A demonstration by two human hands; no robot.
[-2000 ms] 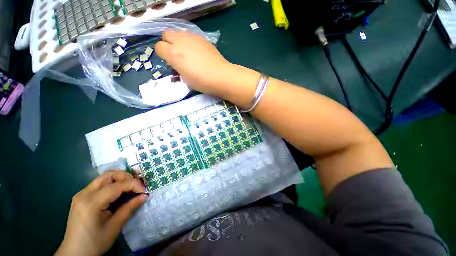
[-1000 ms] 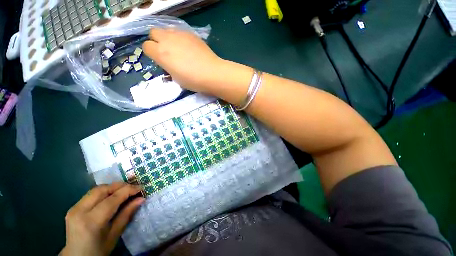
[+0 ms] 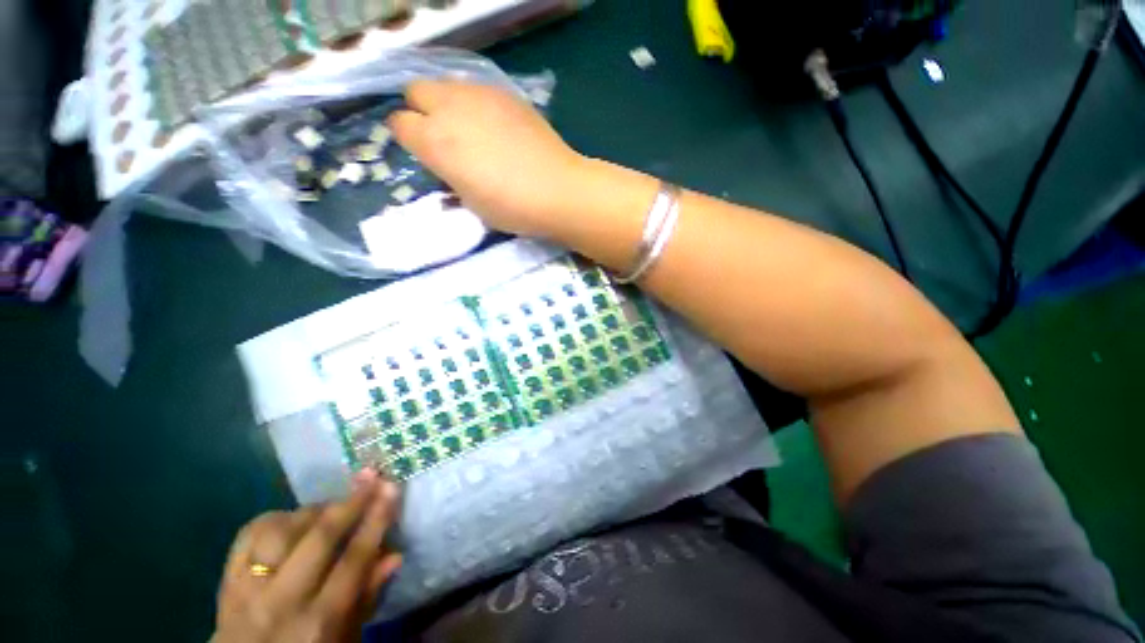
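Note:
The green PCB panel [image 3: 496,364], two joined halves with a grid of dark chips, lies on whitish bubble wrap [image 3: 553,471]. My left hand [image 3: 314,559] has its fingertips at the panel's lower left corner; whether it holds a small piece cannot be told. My right hand [image 3: 483,145] is over the right side of the plastic bag ring [image 3: 251,189]; its fingertips are partly hidden and blurred. Small silver shielding cans [image 3: 352,172] lie loose inside the ring, beside a white label [image 3: 423,234].
A white foam tray [image 3: 122,126] bears silver finished panels [image 3: 226,57] at the back left. A pink-purple phone [image 3: 50,266] is at the left. A loose shield [image 3: 643,58], a yellow stick [image 3: 709,30] and a black box [image 3: 816,28] with cables are at the back right.
My left hand has turned and moved a little right and down, its fingers now straighter at the panel corner. My right hand stays over the bag. The whole view has shifted slightly.

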